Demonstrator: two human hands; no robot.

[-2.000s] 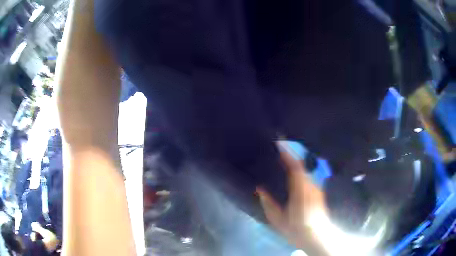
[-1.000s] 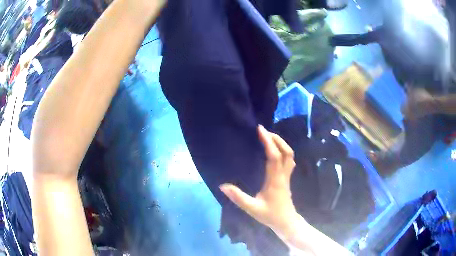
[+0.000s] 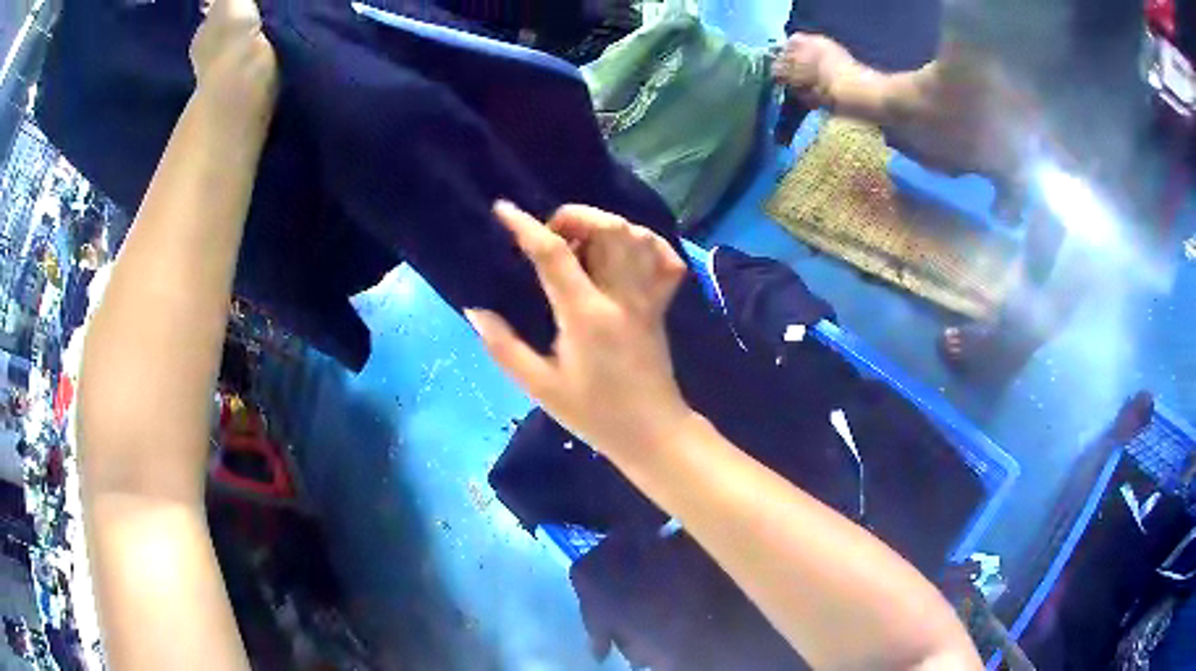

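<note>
A dark navy garment (image 3: 394,157) hangs stretched across the upper left and middle, above the floor and beside a blue crate. My left hand (image 3: 234,50) is raised at the top left, its fingers closed on the garment's upper part. My right hand (image 3: 597,315) lies over the garment near the middle, thumb and index finger apart, the other fingers bent. Whether it pinches any cloth is not clear. The blue crate (image 3: 990,479) below is heaped with dark garments (image 3: 813,446) that have small white tags.
A pale green sack (image 3: 676,125) stands behind the garment. Another person's arm (image 3: 879,95) and foot (image 3: 964,344) are at the upper right, by a tan woven mat (image 3: 872,216). A second blue crate (image 3: 1082,531) with dark cloth is at lower right. A cluttered area lies left.
My left hand has come into view, gripping the garment. The garment has swung up and left. My right hand has moved up and left. More of the crate and the other person shows.
</note>
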